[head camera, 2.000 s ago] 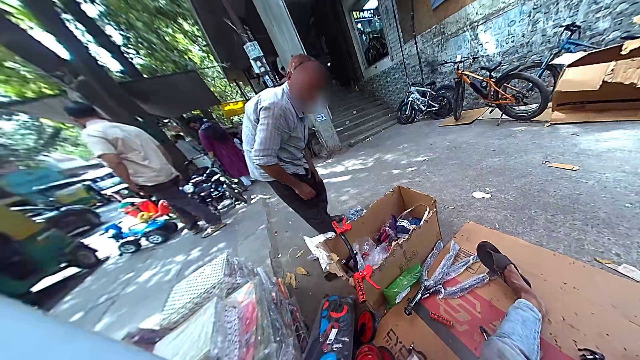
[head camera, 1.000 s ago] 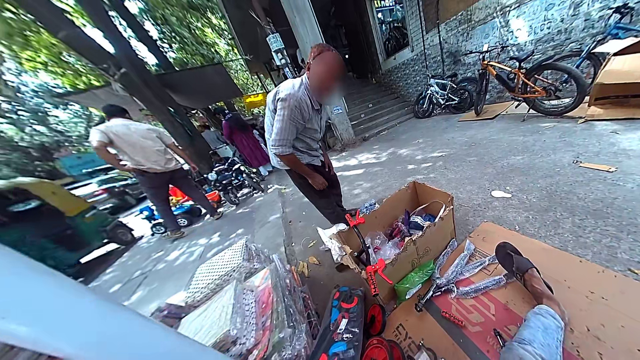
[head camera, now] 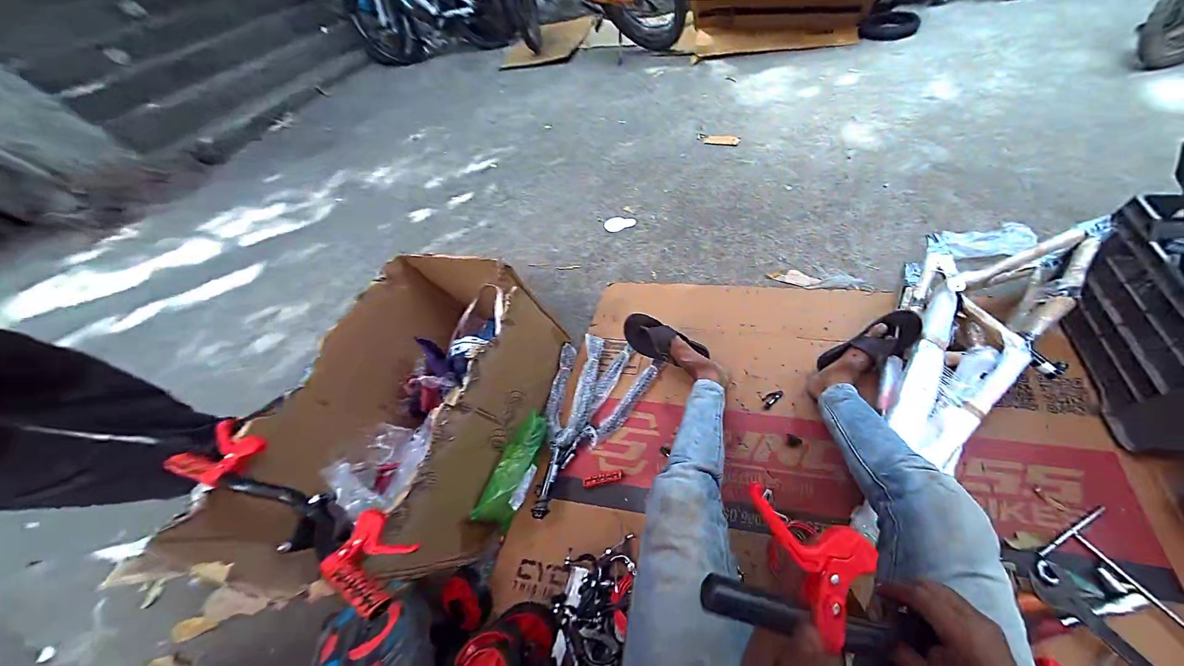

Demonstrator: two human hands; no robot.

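Low at the bottom, in my lap, a black bicycle handlebar (head camera: 754, 603) carries a red brake lever (head camera: 832, 566). My right hand (head camera: 953, 624) is at the bar's right part, its fingers curled about it. Only a little of my left hand (head camera: 795, 645) shows at the bottom edge, below the lever; its grip is mostly hidden. Another handlebar (head camera: 277, 495) with red brake levers leans at the open cardboard box (head camera: 481, 416), left of my legs. A wrapped bicycle fork (head camera: 578, 416) lies beside the box, and a wrapped white bicycle frame (head camera: 934, 407) lies to the right.
My sandalled feet rest on flattened cardboard (head camera: 758, 314). A green plastic packet (head camera: 511, 472) is beside the box. Cables and small parts (head camera: 597, 601) lie left of my legs, tools (head camera: 1078, 583) at the right, near a black crate (head camera: 1133, 324). A person's dark trouser leg (head camera: 92, 416) stands at the left.
The view has swung right and down, bringing my lap, the held handlebar, the wrapped frame and the tools into sight.
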